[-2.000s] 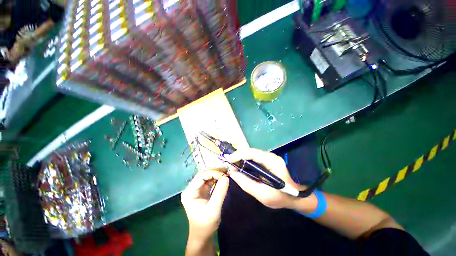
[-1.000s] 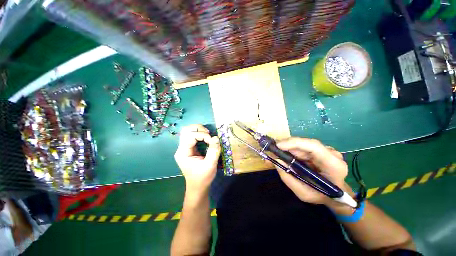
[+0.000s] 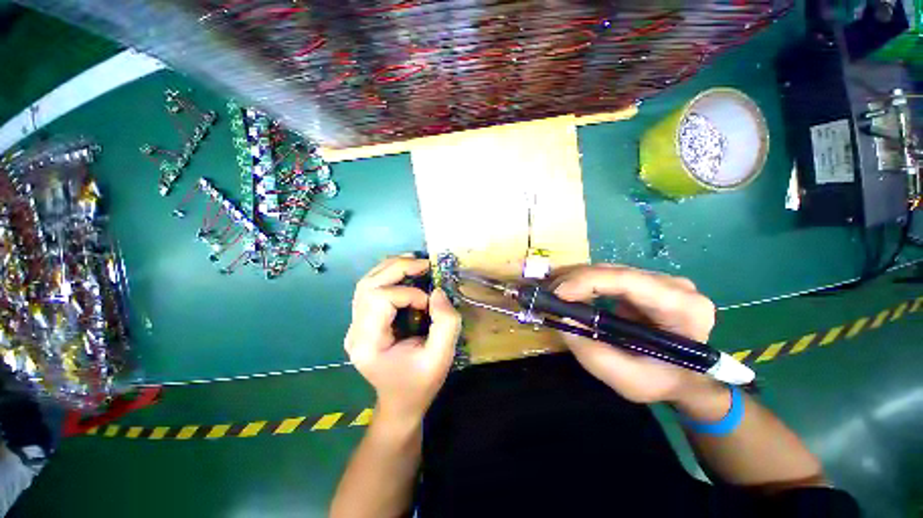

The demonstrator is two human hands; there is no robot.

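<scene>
My right hand (image 3: 638,329) holds a black soldering iron (image 3: 648,339) with a white end. Its tip and the thin metal tube beside it point left to the top of a narrow green PCB strip (image 3: 445,271) at the left edge of the tan work board (image 3: 496,192). My left hand (image 3: 402,329) is at the strip's left side, thumb and index finger pinched together against it; whether a thin wire is between them cannot be told. A small silver-white block with yellow tape (image 3: 536,265) lies on the board beside the iron, with a thin dark lead pointing away.
A tall stack with red wires (image 3: 486,71) stands beyond the board. A yellow-green tin (image 3: 673,152) with silvery scraps and a black box (image 3: 835,152) are at right. Wired board strips (image 3: 258,192) lie left, a shiny bagged heap (image 3: 66,273) far left.
The view has shifted closer over the board. The iron's tip has moved left onto the strip. The small silver-white block now shows on the board. My left hand stays beside the strip.
</scene>
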